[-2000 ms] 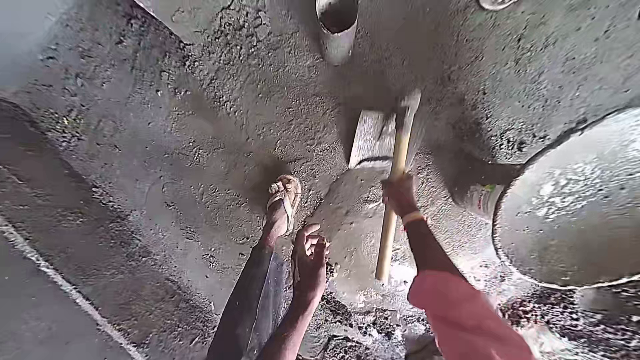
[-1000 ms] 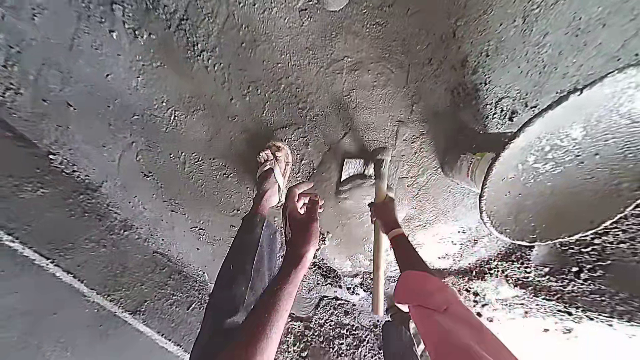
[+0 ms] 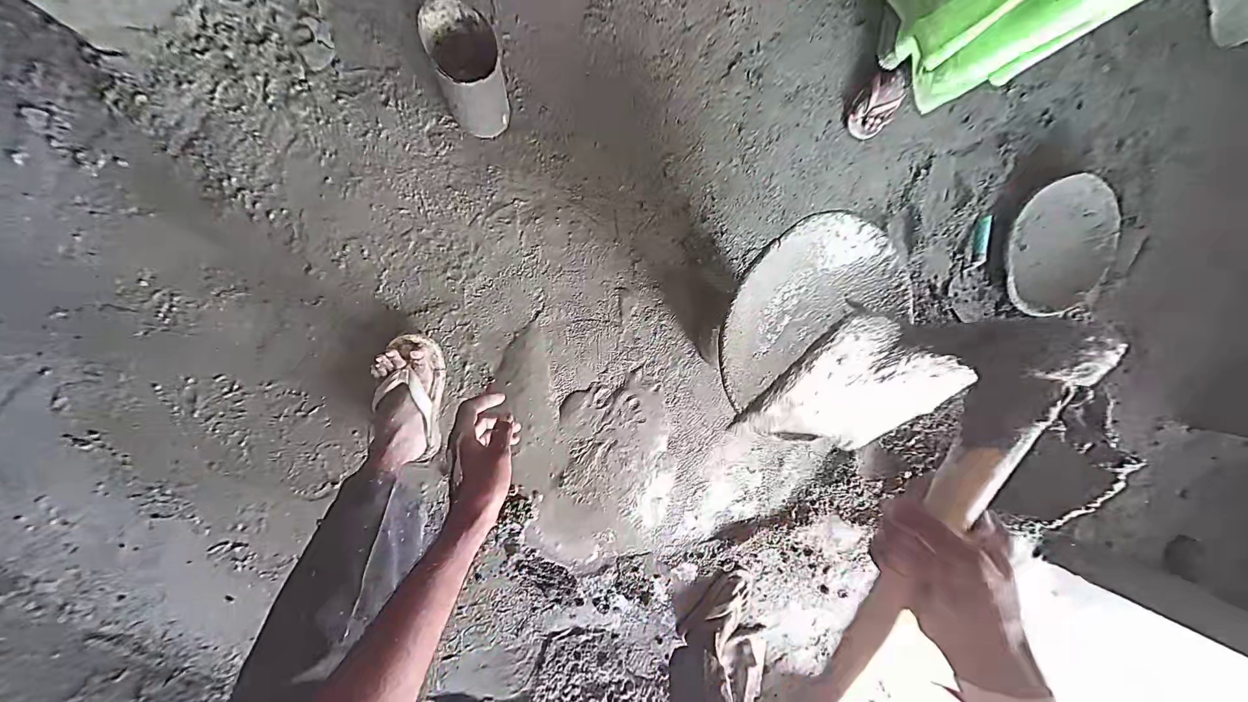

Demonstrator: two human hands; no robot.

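My right hand (image 3: 946, 561) grips the wooden handle (image 3: 965, 487) of a hoe at the lower right. The hoe's wide metal blade (image 3: 858, 385), coated with wet mortar, is raised and hides part of a round pan (image 3: 804, 283) behind it. My left hand (image 3: 485, 450) holds nothing, its fingers loosely curled and apart, above the wet floor beside my sandalled left foot (image 3: 411, 395). A lump of wet mortar (image 3: 614, 429) lies on the floor between my hands.
An open cylindrical container (image 3: 468, 73) stands at the top. Another person's foot (image 3: 876, 102) and green cloth (image 3: 994, 39) show at the upper right. A round mortar-coated vessel (image 3: 1063, 244) sits at the right. Rough rubble lies near my feet.
My right hand has lifted the hoe from the mortar and moved right with it. My left hand still hovers empty near my left foot. The view has shifted.
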